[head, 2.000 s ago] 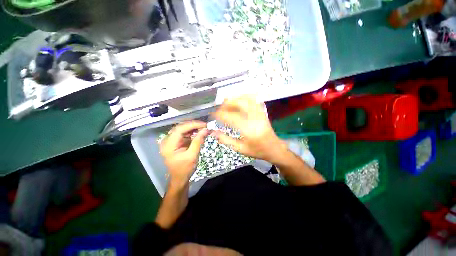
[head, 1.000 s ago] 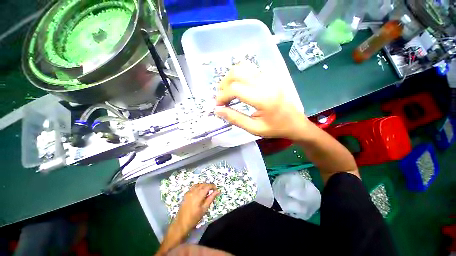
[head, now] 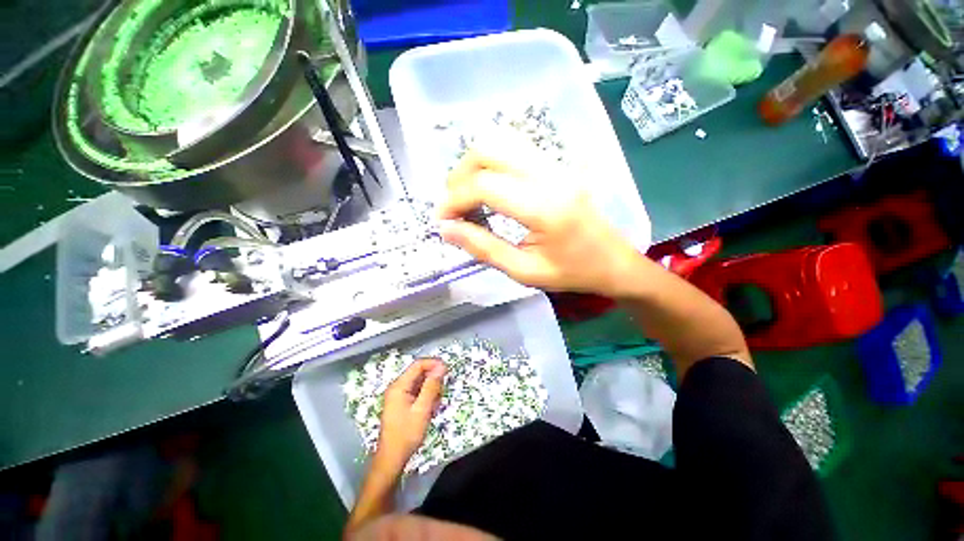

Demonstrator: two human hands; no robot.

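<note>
My left hand is over the lap tub, thumb and fingertips together among small white-and-green parts; whether a part is between them is too small to tell. My right hand is at the right end of the silver assembly fixture, thumb and index fingertip at the metal nest; any part between them cannot be made out. The bench tub lies behind my right hand, with similar parts inside.
The vibratory bowl feeder stands upper left. A clear box sits left of the fixture. Small clear boxes and an orange bottle are on the right bench. A red stool and blue bin are on the floor.
From both hands together above the lap tub, my right hand has moved up to the fixture and my left hand down into the tub. Over the last second, my left hand shifts slightly up.
</note>
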